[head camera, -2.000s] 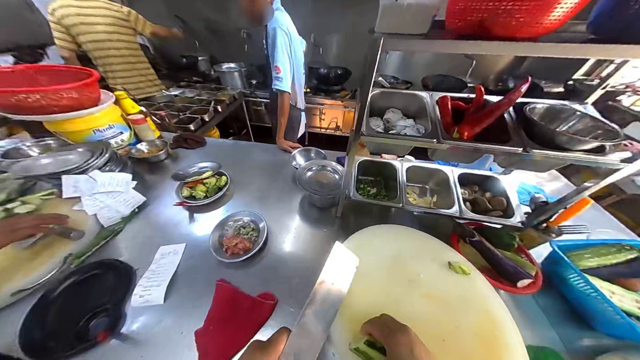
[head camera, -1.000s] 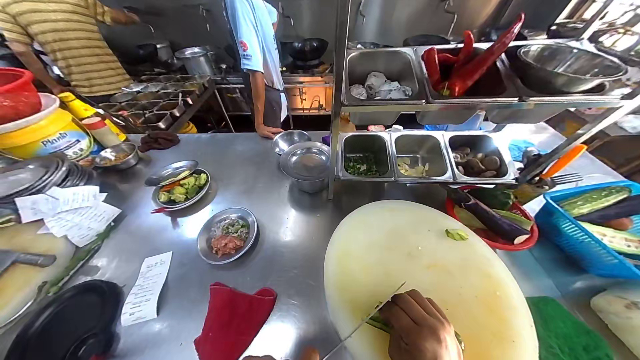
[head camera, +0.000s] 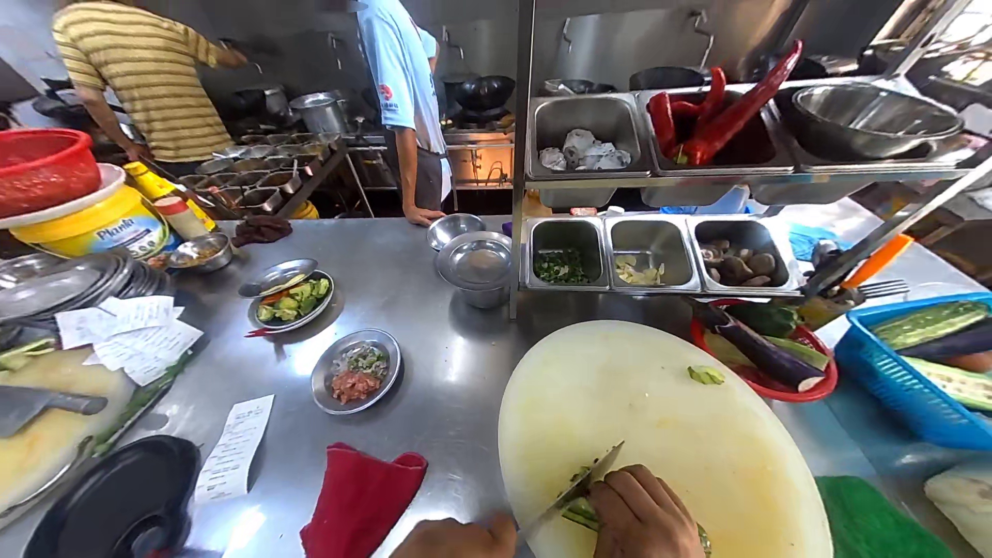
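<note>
A round white cutting board (head camera: 659, 411) lies at the lower right. At its near left edge my left hand (head camera: 457, 536) is closed around the handle end of a cleaver (head camera: 573, 488), whose blade stands edge-down on the board. My right hand (head camera: 645, 515) presses a green vegetable (head camera: 580, 513) against the board, its fingertips close beside the blade. Small dark green bits lie by the blade. The vegetable's kind cannot be told, as the fingers cover much of it. A separate green piece (head camera: 706, 375) lies toward the board's far right.
Left of the board are a red cloth (head camera: 360, 500), a plate of minced meat (head camera: 355, 378) and a paper slip (head camera: 235, 448). A metal rack (head camera: 666, 183) with food pans stands beyond. A red basket (head camera: 823, 380) and blue basket (head camera: 891, 387) are at right. Two people stand behind the counter.
The cleaver, raised flat-side up two seconds ago, is now down on the board beside my right hand. The other person's hand over the left board is gone from view. The view has shifted.
</note>
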